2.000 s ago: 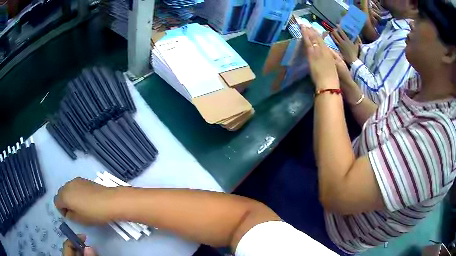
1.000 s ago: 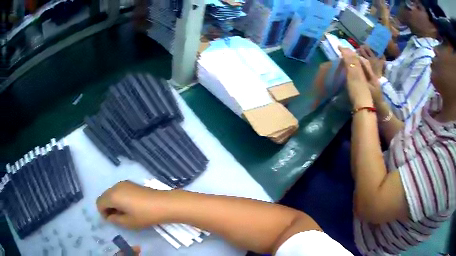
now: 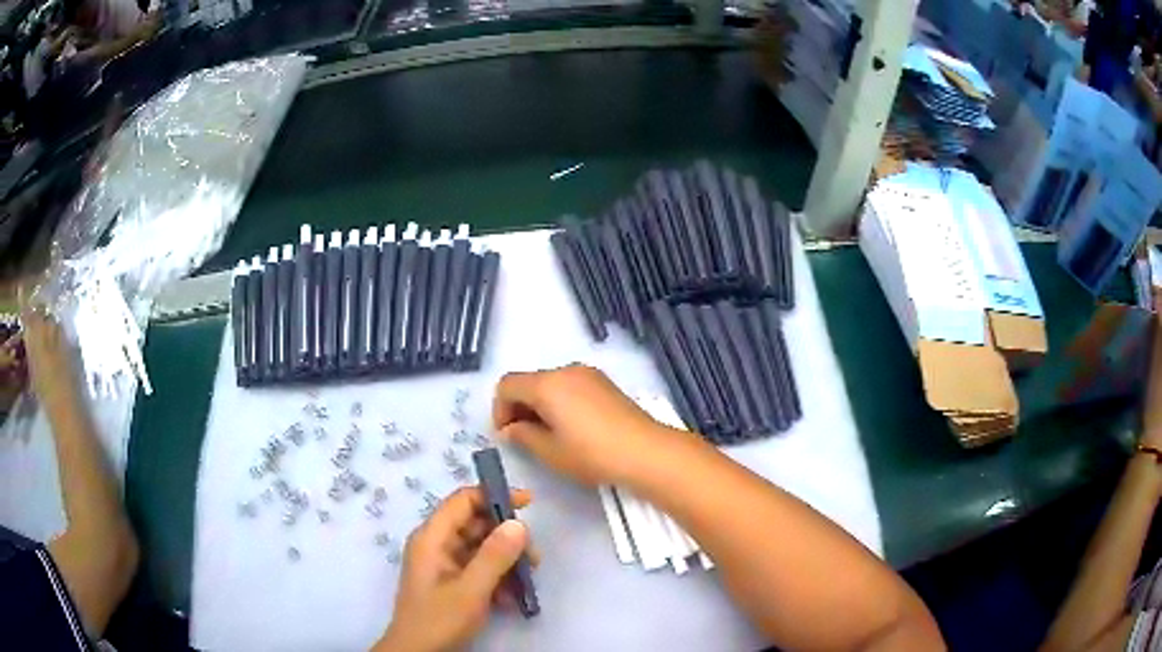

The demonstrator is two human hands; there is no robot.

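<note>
My left hand (image 3: 465,567) holds one dark barrel (image 3: 493,479) upright at a slant, low in the middle. My right hand (image 3: 548,414) is just above and right of the barrel's top, fingertips together near the springs; whether they hold a spring cannot be told. Tiny silvery springs (image 3: 344,459) lie scattered on the white foam mat (image 3: 306,599). White inner tubes (image 3: 644,529) lie partly under my right forearm. Assembled barrels (image 3: 363,306) with white tips stand side by side in a row at upper left. A loose pile of dark barrels (image 3: 726,357) lies at upper right.
Stacked cartons (image 3: 937,293) lie on the green bench at right, beside a metal post (image 3: 860,121). A clear plastic bag (image 3: 191,153) and white sticks (image 3: 108,334) are at upper left. A neighbour's arm (image 3: 79,471) is at left, another person's arm (image 3: 1121,510) at right.
The view has swung left, bringing the full row, plastic bag and left neighbour's arm into view. My left hand and its barrel now show more fully. My right hand remains close to the barrel's top.
</note>
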